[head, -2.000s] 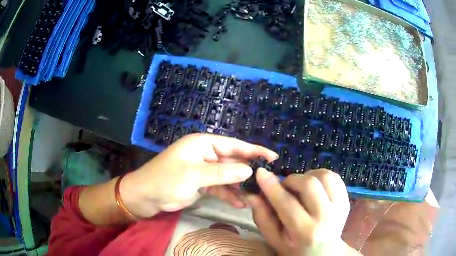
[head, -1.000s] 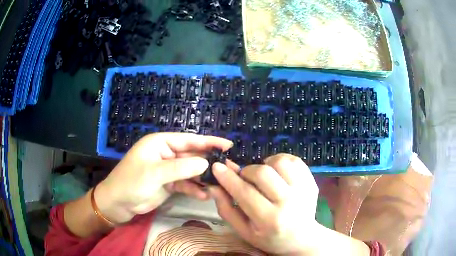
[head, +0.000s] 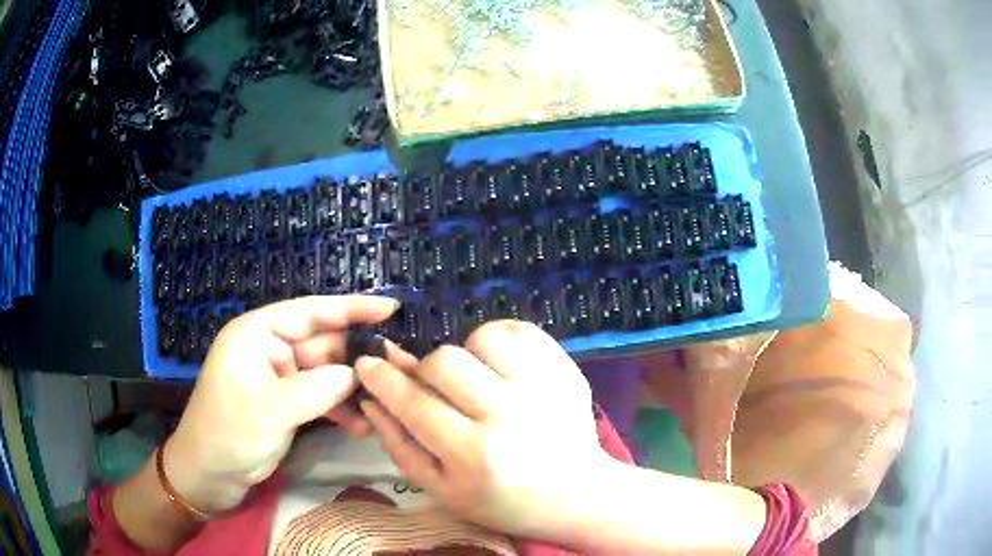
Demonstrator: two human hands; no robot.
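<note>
My left hand (head: 272,380) holds a small black unit (head: 368,343) between thumb and fingers, low in front of the rows. My right hand (head: 479,418) touches the unit from the right with thumb and index fingertips pinched; whether a tiny metal piece is between them cannot be seen. The fingers hide much of the unit. Assembled black units (head: 468,252) stand in three long rows on the blue corrugated sheet (head: 758,217). The hands cover part of the sheet's near edge.
The shallow box (head: 566,76) of glittering metal pieces sits behind the sheet. Loose black parts (head: 141,109) lie jumbled at the back left of the dark green tabletop (head: 71,337). Blue stacked sheets (head: 27,163) stand at the far left. A brownish bag-like thing (head: 816,402) is below right.
The view has turned to the right, so the sheet, box and hands sit further left in the picture. Both hands stay together at the black unit with small finger shifts.
</note>
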